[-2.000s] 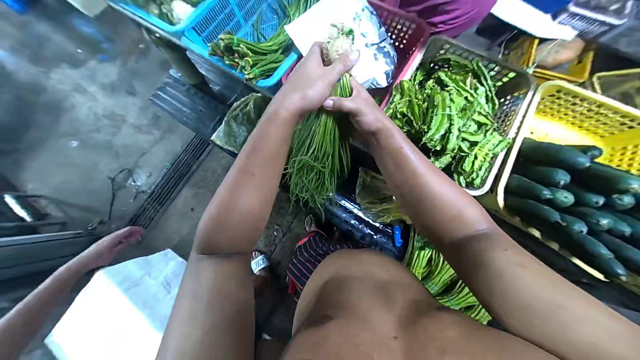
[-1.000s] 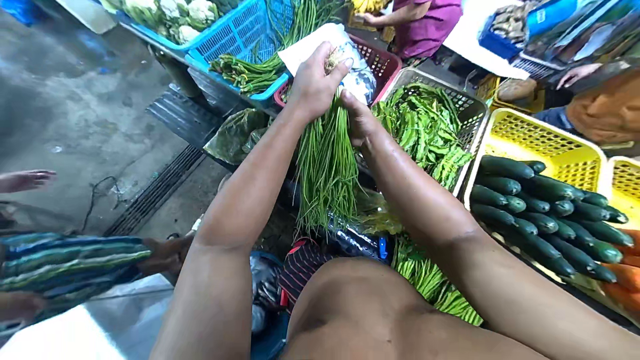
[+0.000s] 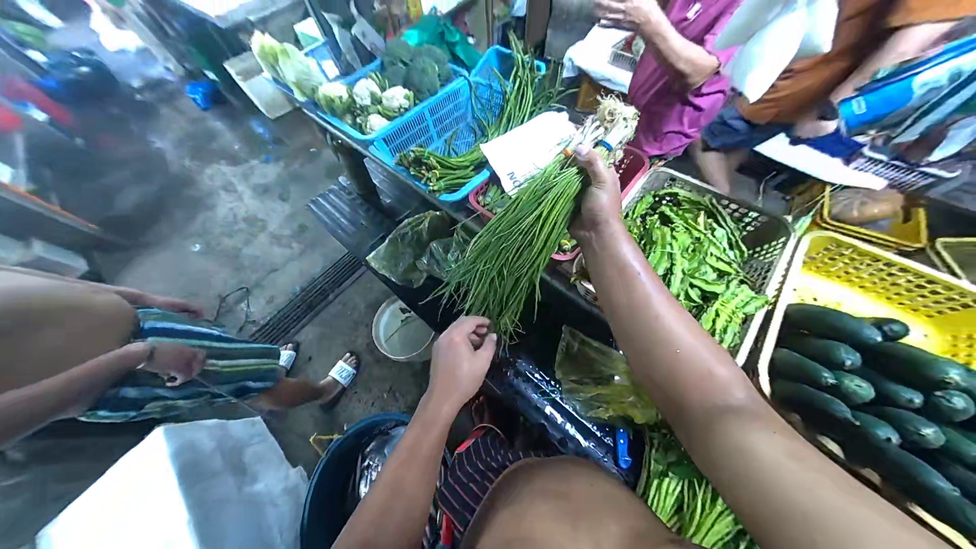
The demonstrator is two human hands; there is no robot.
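Observation:
A large bunch of thin green chives or spring onions (image 3: 526, 221), tied with bands near its pale rooted end, is in my right hand (image 3: 598, 191). The roots point up and away; the leaf tips hang toward me. My left hand (image 3: 463, 358) is at the leaf tips, its thumb and fingertips close together; whether it pinches a leaf is unclear. Behind the bunch lies a white sheet (image 3: 526, 152) bearing writing, above a red basket (image 3: 634, 169). A crate of winged beans (image 3: 686, 259) stands right of the bunch.
Blue baskets (image 3: 427, 126) with cauliflower, broccoli and long beans stand ahead left. A yellow crate (image 3: 877, 282) of dark green cucumbers or zucchini is at right. A white bucket (image 3: 404, 329) and dark blue tub (image 3: 324, 476) are below. People stand at left and beyond the stall.
My left hand has moved from the root end down to the leaf tips. My right hand now holds the bunch near its roots, and the bunch is tilted. The view has shifted left.

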